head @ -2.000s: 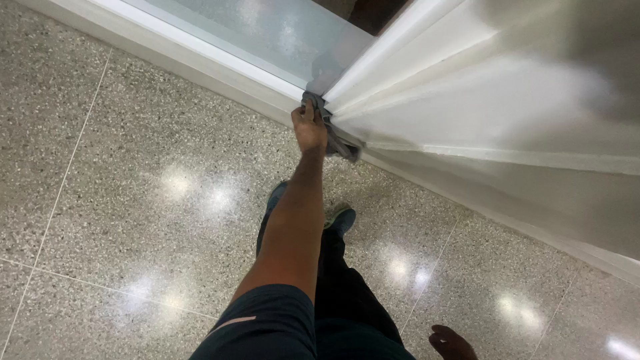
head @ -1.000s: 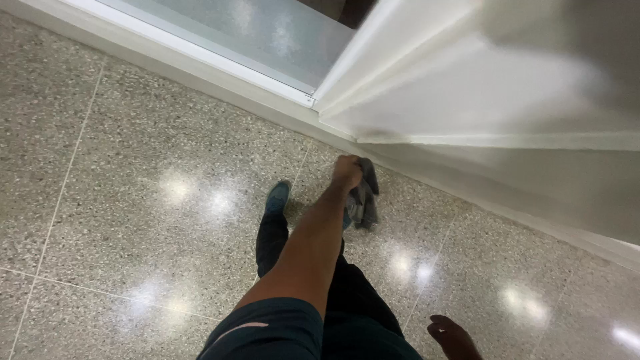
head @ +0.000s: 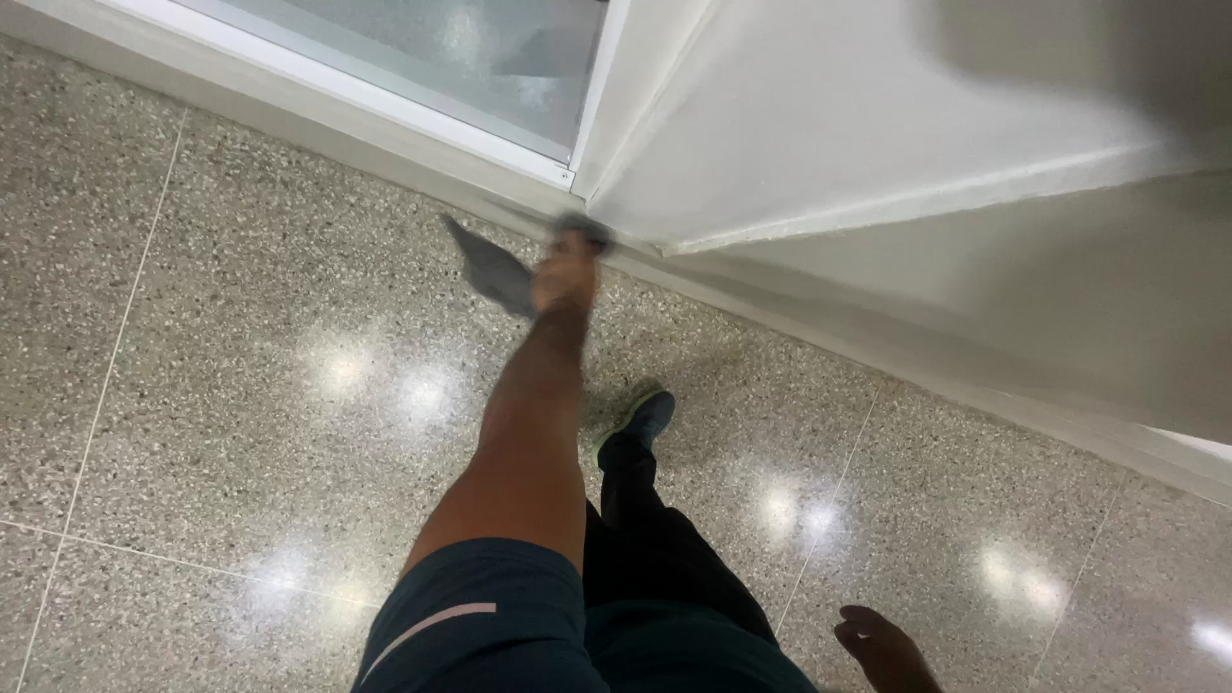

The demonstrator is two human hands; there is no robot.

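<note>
My left hand (head: 568, 269) is gripping a grey cloth (head: 496, 269), blurred by motion. A loose flap of it hangs out to the left, and a darker bunched part lies at the fingertips. The hand is near the white ledge at the foot of the wall, just below the lower corner of the window frame (head: 563, 175); whether the cloth touches the ledge cannot be told. At the lower right my right hand (head: 871, 640) hangs low over the floor, fingers loosely curled and apart, with nothing seen in it.
A speckled terrazzo floor (head: 289, 289) with thin joint lines reflects ceiling lights. The white wall (head: 818, 125) juts out at the upper right, with a raised base ledge (head: 770, 298) along it. One of my shoes (head: 650, 414) stands near that ledge. A glass pane (head: 462, 58) is at the top.
One second ago my left hand held the cloth lower, away from the frame's corner; now it is up by that corner, with the cloth trailing left. My right hand stays at the lower right.
</note>
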